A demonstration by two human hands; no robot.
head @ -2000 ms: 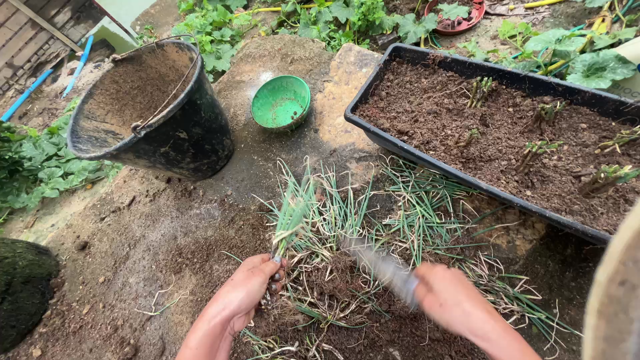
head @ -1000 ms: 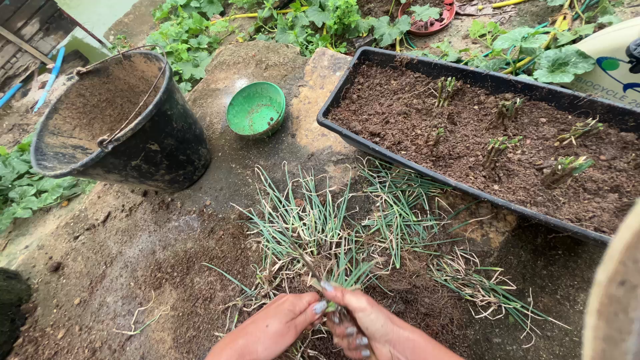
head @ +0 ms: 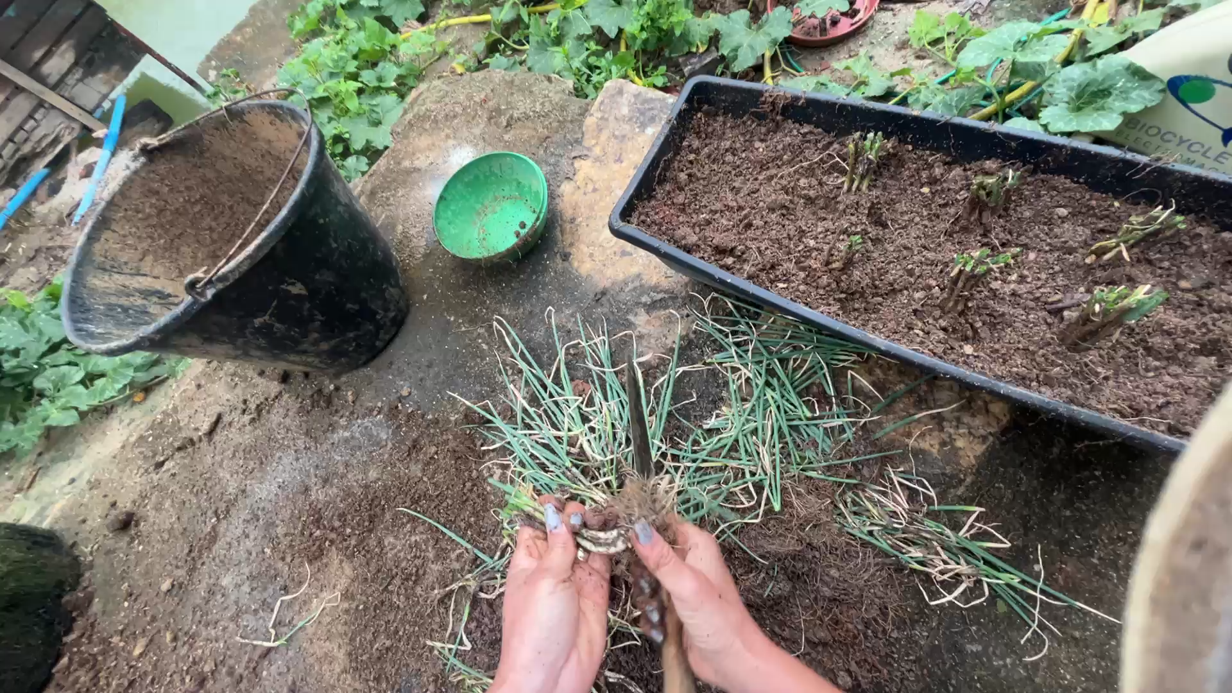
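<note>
My left hand (head: 555, 602) grips a small clump of cut plants, its pale stem bases (head: 602, 541) and fine roots between both hands. My right hand (head: 695, 587) holds a knife, the dark blade (head: 638, 419) pointing away from me and the wooden handle (head: 676, 659) beneath the palm; its thumb presses on the clump's roots. Just beyond the hands, cut green leaves (head: 558, 409) lie in loose heaps on the soil. A black planter trough (head: 905, 351) at the right holds dark soil with several short trimmed plant clumps (head: 1112, 313) standing in it.
A black bucket (head: 322, 279) with a wire handle stands at the left. Near it is a green plastic bowl (head: 491, 207) with some soil inside. Leafy plants (head: 356, 82) edge the back. A pale rim (head: 1179, 558) juts in at the right, and a dark rounded object (head: 34, 602) at the lower left.
Two seconds ago the hands were apart, with the knife blurred over the leaves and long leaves in my left hand. Now both hands are together on the clump, the blade pointing away from me.
</note>
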